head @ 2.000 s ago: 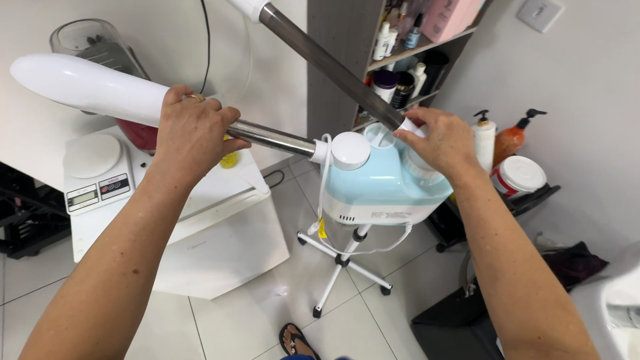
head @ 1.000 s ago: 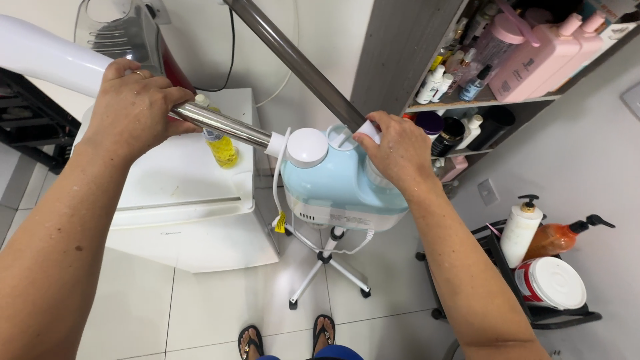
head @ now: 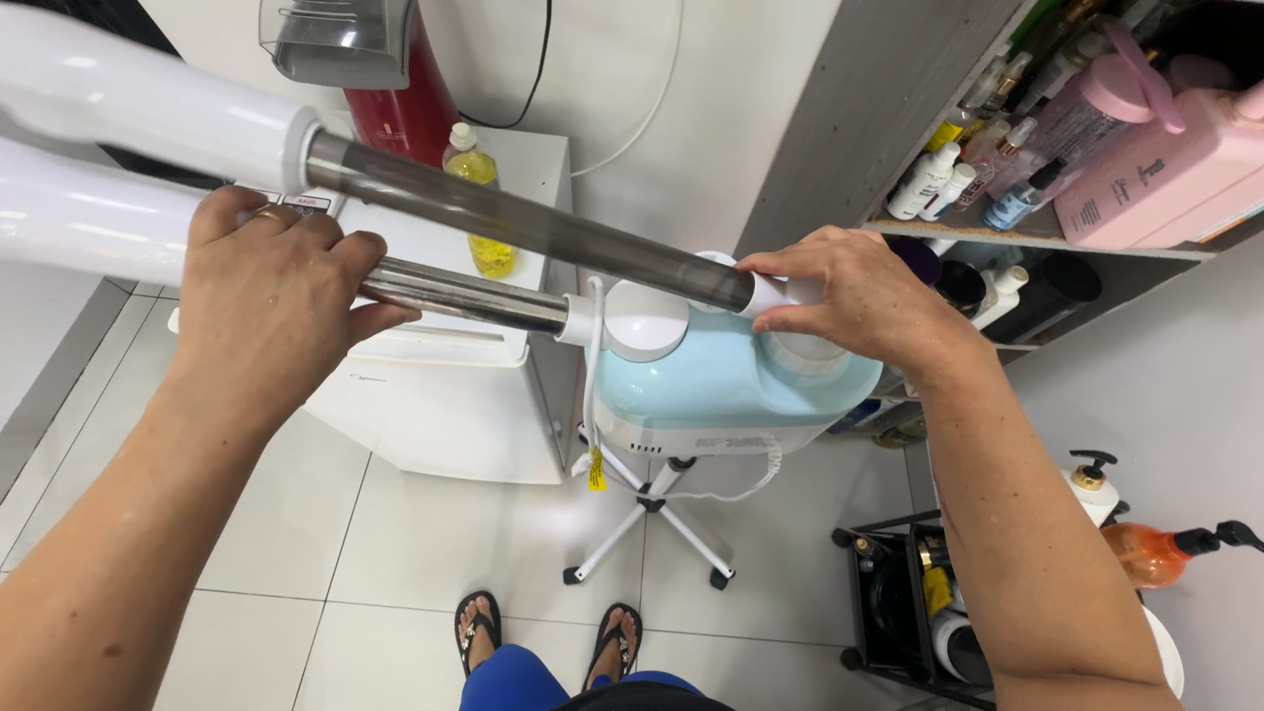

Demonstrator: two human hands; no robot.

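A light-blue and white facial steamer [head: 731,385] stands on a wheeled white stand [head: 652,499]. Two arms with white heads reach from it to the left: a chrome arm [head: 474,294] and, above it, a dark translucent tube [head: 523,222]. My left hand [head: 281,286] is closed around the chrome arm where it meets its white head [head: 89,212]. The fingers and thumb of my right hand [head: 839,286] pinch the white collar [head: 768,293] at the lower end of the dark tube. The tube's own white head [head: 197,99] lies above my left hand.
A small white fridge [head: 434,395] at left bears a bottle of yellow liquid [head: 474,168] and a red appliance [head: 400,123]. On the right are a shelf unit [head: 829,118] with several bottles and a black trolley [head: 894,612] with pump bottles. A cord hangs beside the steamer.
The dark tube has swung down to the left, and its white head now lies alongside the chrome arm's head. Both hands keep their holds. The view has shifted.
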